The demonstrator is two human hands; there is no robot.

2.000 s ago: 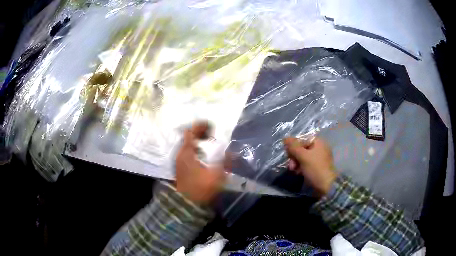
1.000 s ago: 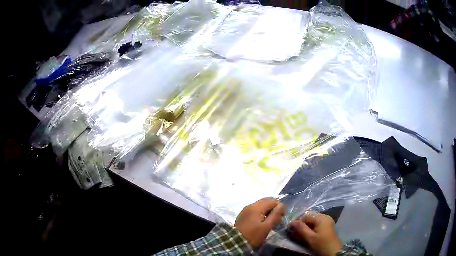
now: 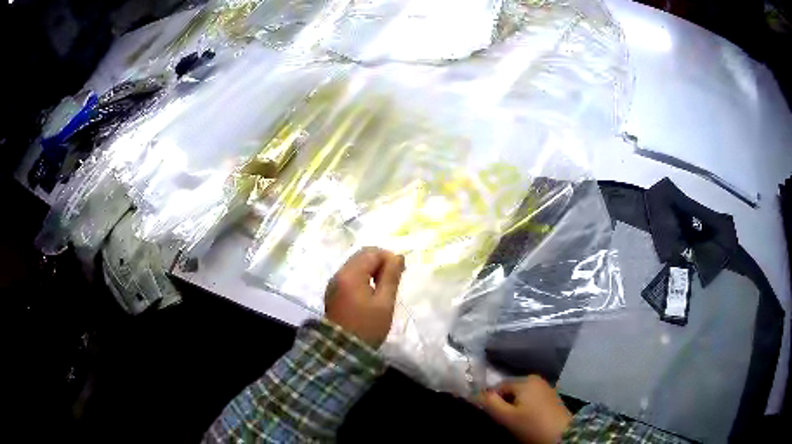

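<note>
A clear garment bag (image 3: 434,208) with yellow-gold print lies in front of me, its right part over the left side of a folded dark grey shirt (image 3: 673,364). My left hand (image 3: 365,295) pinches the bag film near its lower middle. My right hand (image 3: 528,409) pinches the bag's lower right edge at the table's front edge. The shirt lies flat with its collar up, a white and dark hang tag (image 3: 676,295) below the collar, and a pale grey insert sheet (image 3: 608,347) on its body.
More clear bags (image 3: 217,113) are heaped behind and left. A pale garment (image 3: 130,264) hangs at the left table edge, with a bright blue object (image 3: 71,121) above it. A white sheet stack (image 3: 417,30) lies at the back. A white slab with a grey edge (image 3: 695,104) is at right.
My left hand has moved left and up, away from my right hand, stretching the bag edge between them. My right hand has shifted slightly down-left. The bag now spreads over more of the shirt's left side.
</note>
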